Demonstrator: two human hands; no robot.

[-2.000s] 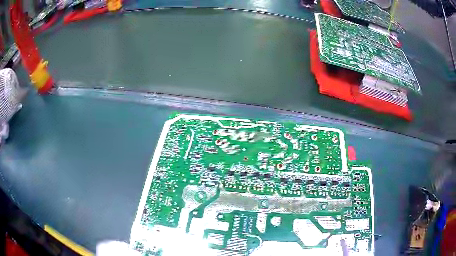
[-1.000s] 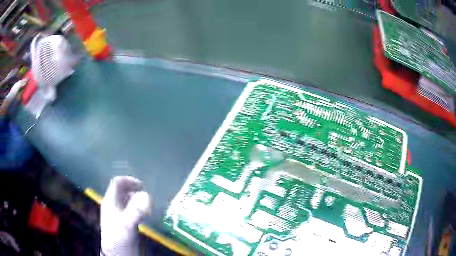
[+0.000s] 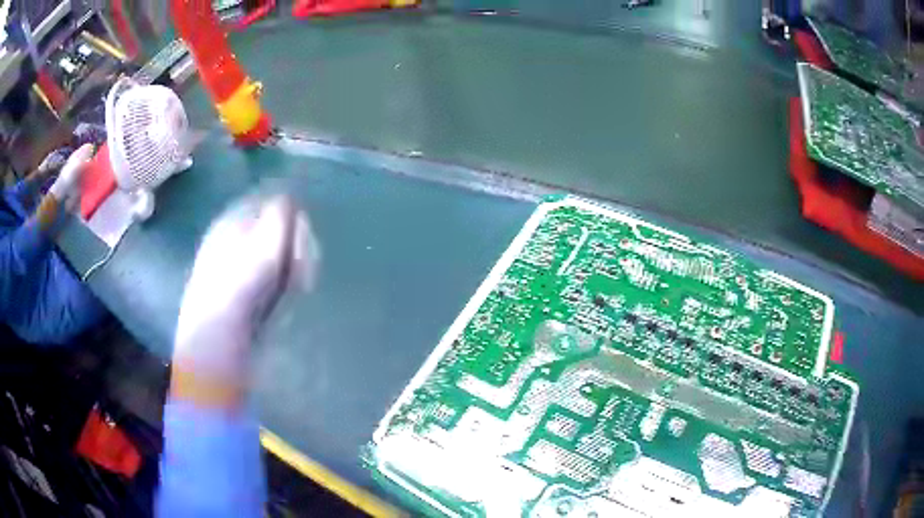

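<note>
The large green circuit board [image 3: 638, 354] with a white border lies on the blue-green bench, right of centre. Glare whitens its near left part, and its near edge is cut off by the frame. My left hand [image 3: 248, 268], in a white glove, is over the bench to the left of the board and does not touch it. It is blurred and its fingers look curled; I cannot tell whether they hold anything. My right hand is out of the picture.
A white fan [image 3: 149, 137] stands at left by another person's gloved hand [image 3: 73, 172]. A red post with a yellow band [image 3: 241, 106] rises behind my hand. Another board [image 3: 856, 126] sits on a red carrier [image 3: 831, 207] at far right. A yellow strip [image 3: 324, 476] edges the bench.
My left hand has come into view at the bottom left and moved forward, up over the bench. The view has turned left, so the board appears further right and the fan shows fully.
</note>
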